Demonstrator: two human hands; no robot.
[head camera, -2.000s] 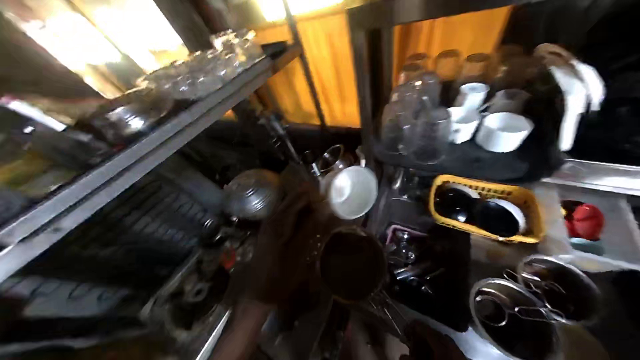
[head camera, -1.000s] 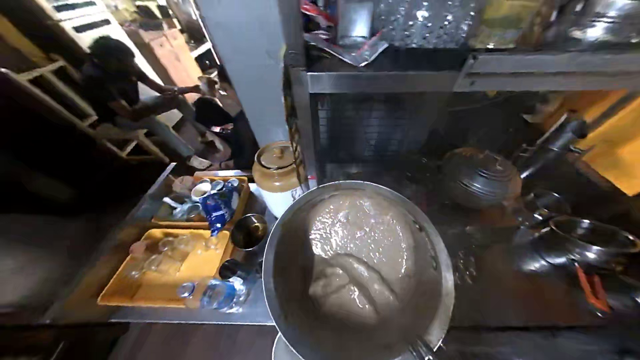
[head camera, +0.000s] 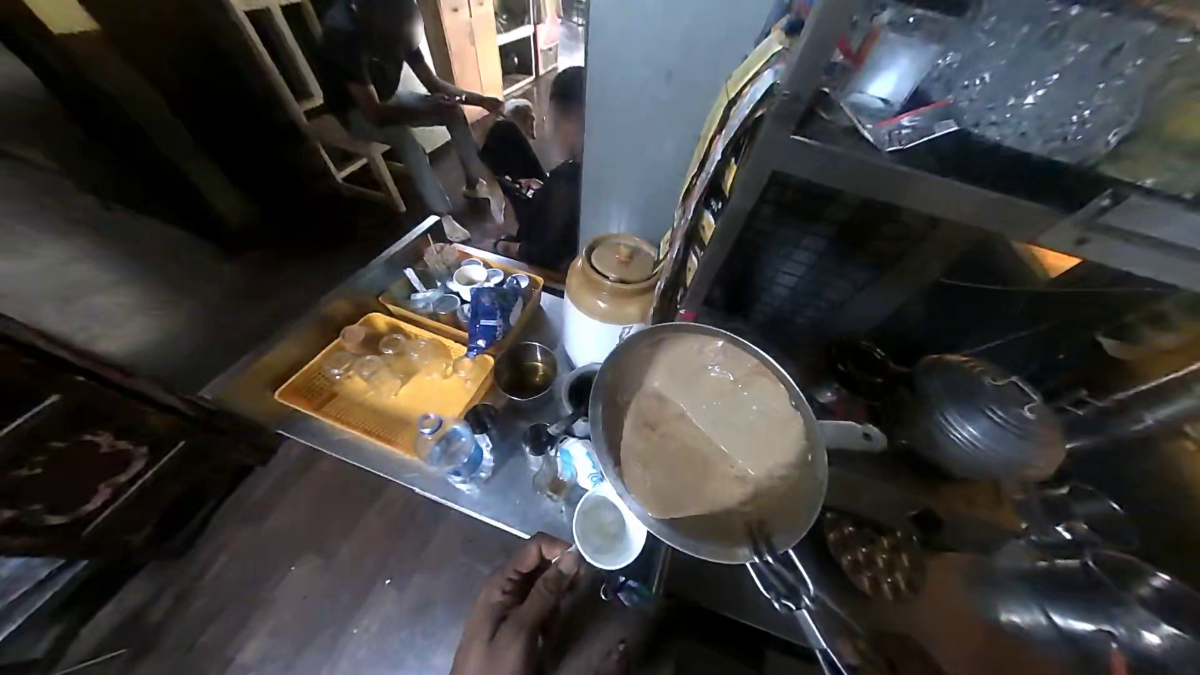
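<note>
My left hand (head camera: 525, 600) pinches the handle of a white cup (head camera: 607, 530), which has some pale content inside. Just above the cup and to its right is a wide metal pan (head camera: 820, 469) of milky brown liquid (head camera: 712, 431), its near-left rim close over the cup's edge. Metal pan tongs (head camera: 787, 586) grip the pan's near rim. Their handles run down to my right hand (head camera: 891, 652), a dim shape at the bottom edge, its fingers mostly lost in the dark. Whether liquid is flowing into the cup cannot be told.
Left on the steel counter are a yellow basket (head camera: 309, 398) of glasses, a second basket (head camera: 394, 305) of cups, a plastic bottle (head camera: 450, 450) and a lidded ceramic jar (head camera: 609, 281). A lidded metal pot (head camera: 984, 412) stands right. Two people sit beyond the counter.
The view has swung from the shelves to the counter. My left hand and the white cup now show beside the pan; neither was visible there one second ago.
</note>
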